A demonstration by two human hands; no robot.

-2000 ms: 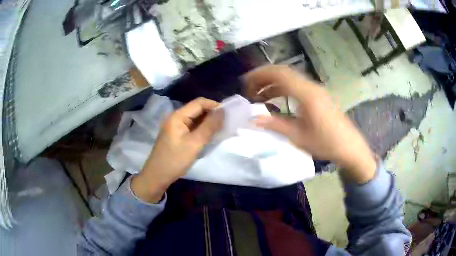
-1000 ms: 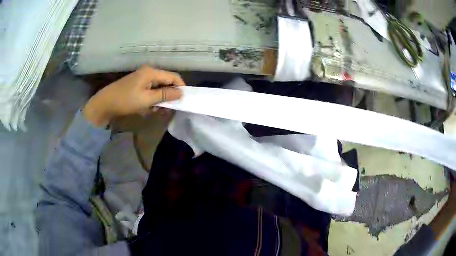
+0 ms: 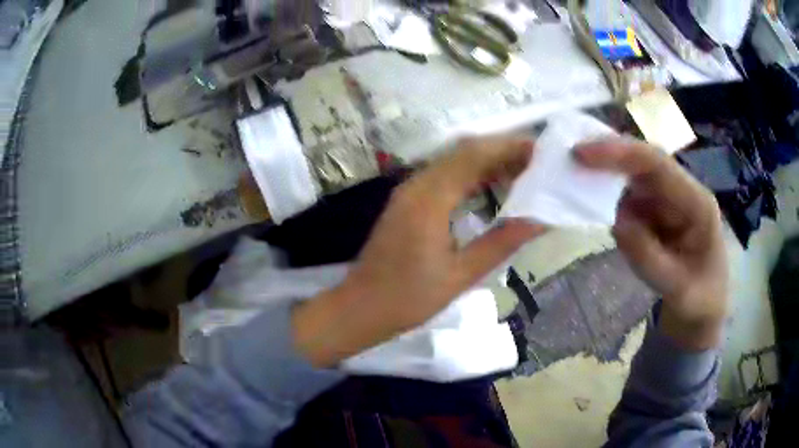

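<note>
My left hand and my right hand hold a small folded piece of white cloth between them, in front of the table edge. Both hands are a little blurred. More white cloth lies bunched on my lap, partly hidden by my left forearm. A white fabric strip hangs over the table's front edge from the folder attachment.
The pale, chipped table curves across the back. The sewing machine's metal parts are at upper left. Brass-coloured scissors lie on white offcuts. A blue and yellow box is at upper right. Dark scraps are at right.
The long white strip stretched out by my left hand is now a small folded piece in both hands. My right hand has come in from the right edge. The view has swung right.
</note>
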